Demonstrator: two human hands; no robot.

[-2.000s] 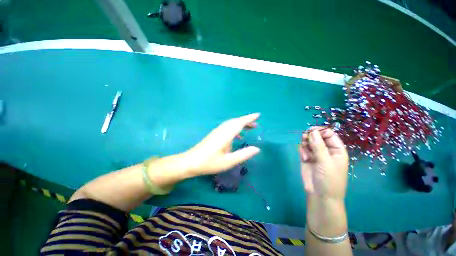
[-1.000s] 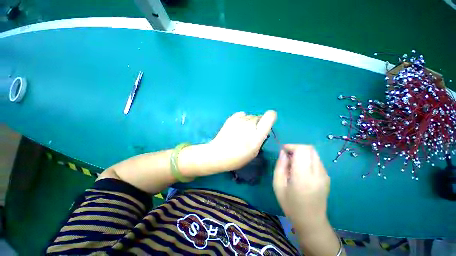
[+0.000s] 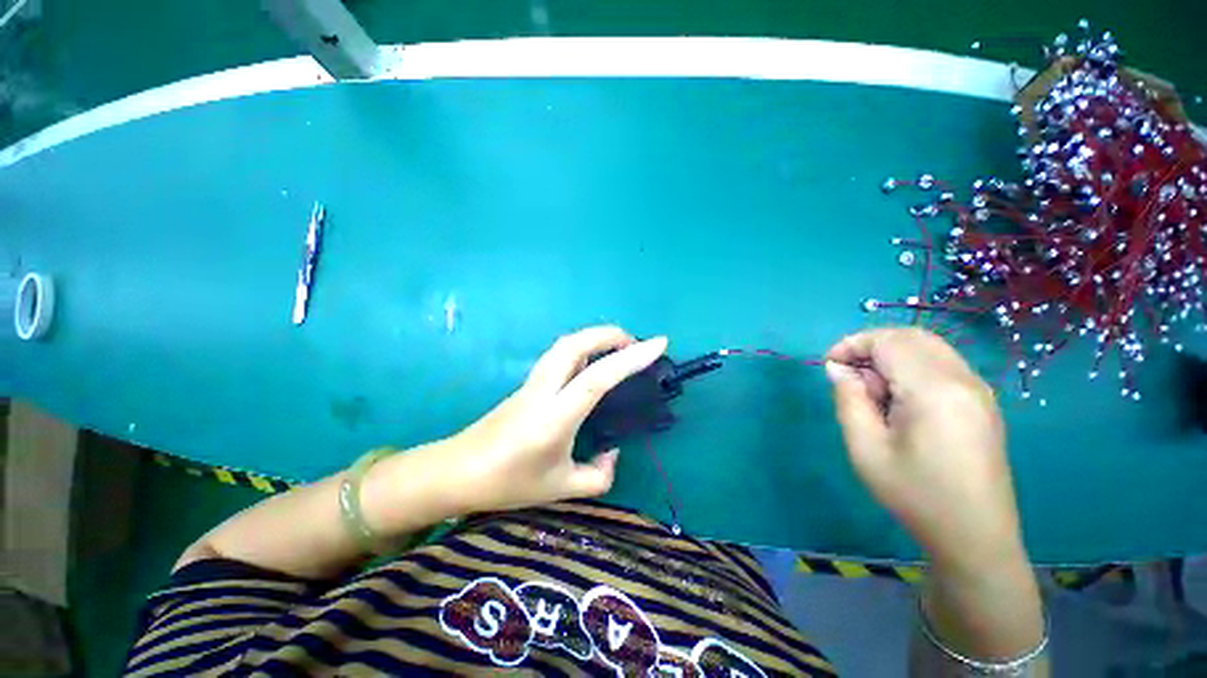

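My left hand (image 3: 536,431) holds a black plastic housing (image 3: 631,400) near the bench's front edge. Two black prongs (image 3: 698,368) stick out of the housing to the right. My right hand (image 3: 927,431) pinches a thin red lead wire (image 3: 781,355) between thumb and fingers. The wire runs left to the tip of the upper prong and meets it there; whether it is fixed cannot be told. A second lead (image 3: 662,480) hangs from the housing toward me, with a small pale tip.
A bristling red wire pile (image 3: 1105,219) with white tips lies at right, before a brown carton edge (image 3: 1165,99). Silver tweezers (image 3: 309,265) and a white tape roll (image 3: 35,306) lie at left. A dark object (image 3: 1191,391) is cut off at right. A white rail (image 3: 569,57) runs behind.
My left hand first was open over the housing, then had a wire end at its fingers, and now grips the housing. My right hand has moved right, drawing the wire out straight.
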